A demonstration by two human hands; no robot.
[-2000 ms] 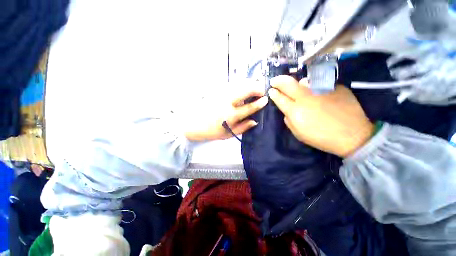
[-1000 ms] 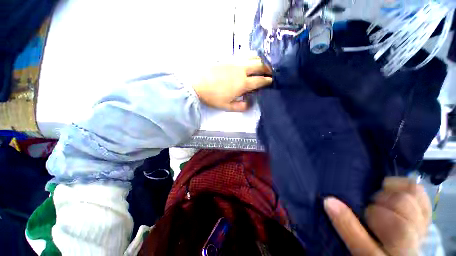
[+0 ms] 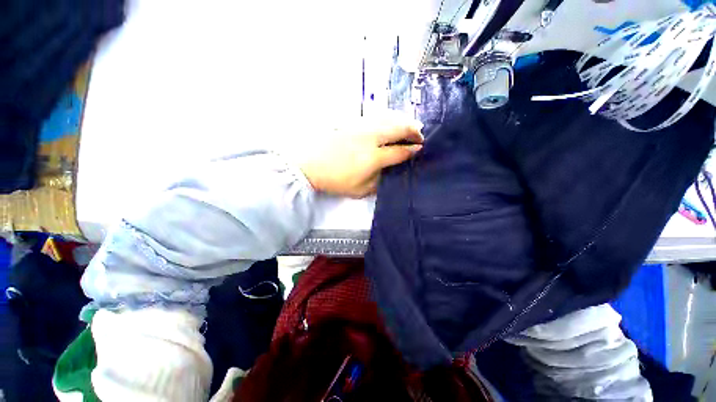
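Note:
A dark navy garment piece [image 3: 479,212] lies over the machine bed and hangs past the table's front edge. Its upper left edge runs up to the presser foot [image 3: 418,93] of the sewing machine. My left hand [image 3: 365,161] pinches the garment's left edge between thumb and fingers just below the foot. My right hand is hidden; only the right sleeve shows below the garment at the lower right. A grey-white cylindrical attachment [image 3: 493,82] sits right of the foot.
A bundle of narrow white strips [image 3: 648,67] lies right of the machine head. A ruler strip [image 3: 330,242] runs along the table's front edge. A small pink-blue item [image 3: 691,212] is at the right table edge. Navy cloth [image 3: 55,86] is piled at the upper left.
My right hand has left the needle area, moved down right over the cloth, and gone under the garment. The garment is now spread wider to the right. My left hand stays near the foot.

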